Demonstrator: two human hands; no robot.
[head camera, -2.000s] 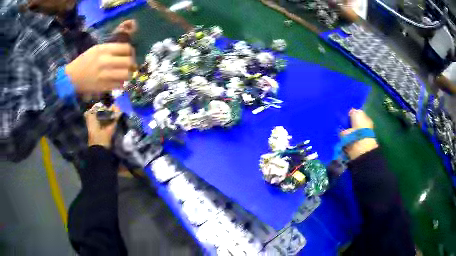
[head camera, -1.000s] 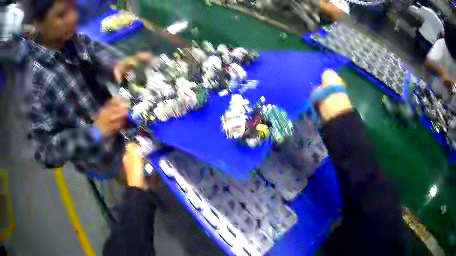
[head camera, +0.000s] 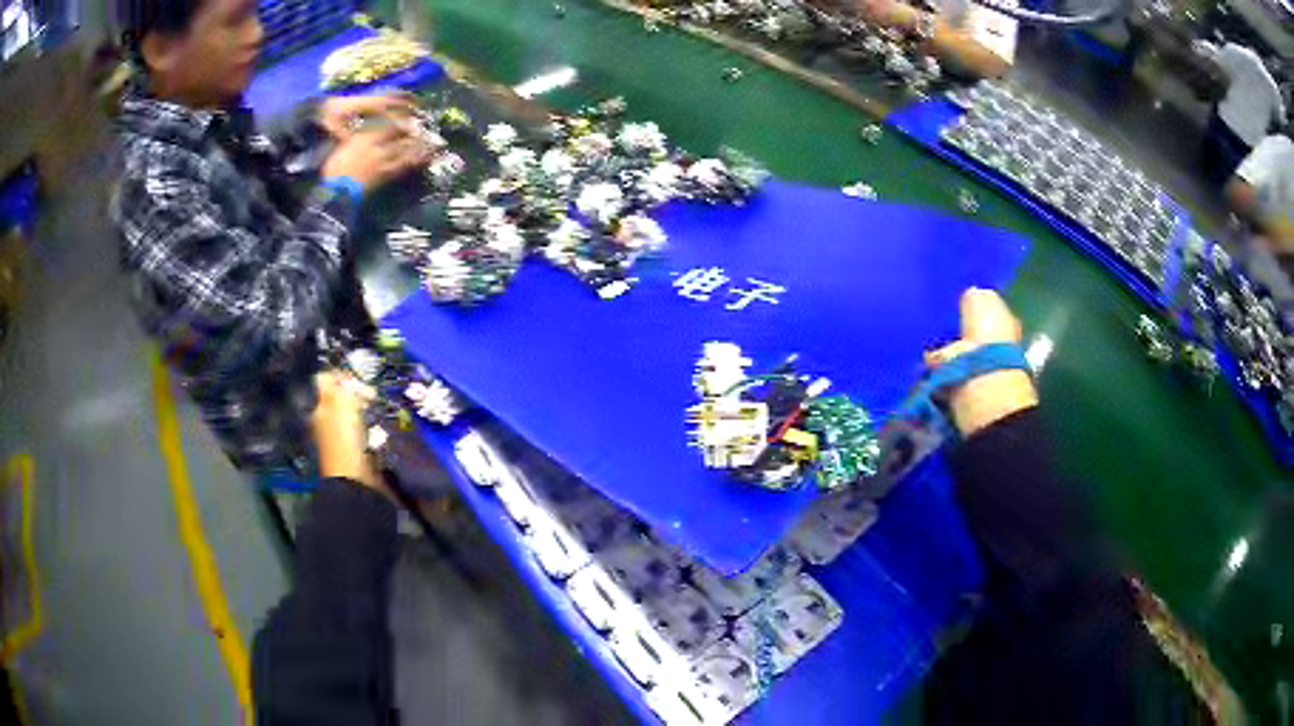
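A blue plastic sheet (head camera: 568, 383) with white characters lies tilted in front of me. A wired board assembly (head camera: 781, 433), white, green and yellow, sits on its near right part. A heap of wired assemblies (head camera: 582, 199) lies at its far left. My right hand (head camera: 986, 362), with a blue wrist band, grips the sheet's right edge. My left hand (head camera: 341, 419) is at the sheet's left side, beside some white parts (head camera: 426, 401); its fingers are small and blurred, so its hold cannot be told.
Laid-out housings (head camera: 603, 603) stand in rows on a blue sheet under the near edge. A person in a checked shirt (head camera: 234, 241) stands at the left, hands at the heap. A green conveyor (head camera: 795, 128) runs behind and right, with a sheet of units (head camera: 1079, 170). Other people are at upper right.
The heap has spread and slid toward the far left edge, uncovering the white characters. The sheet has shifted over the housings, and more of their rows shows. The other person's hands have moved back.
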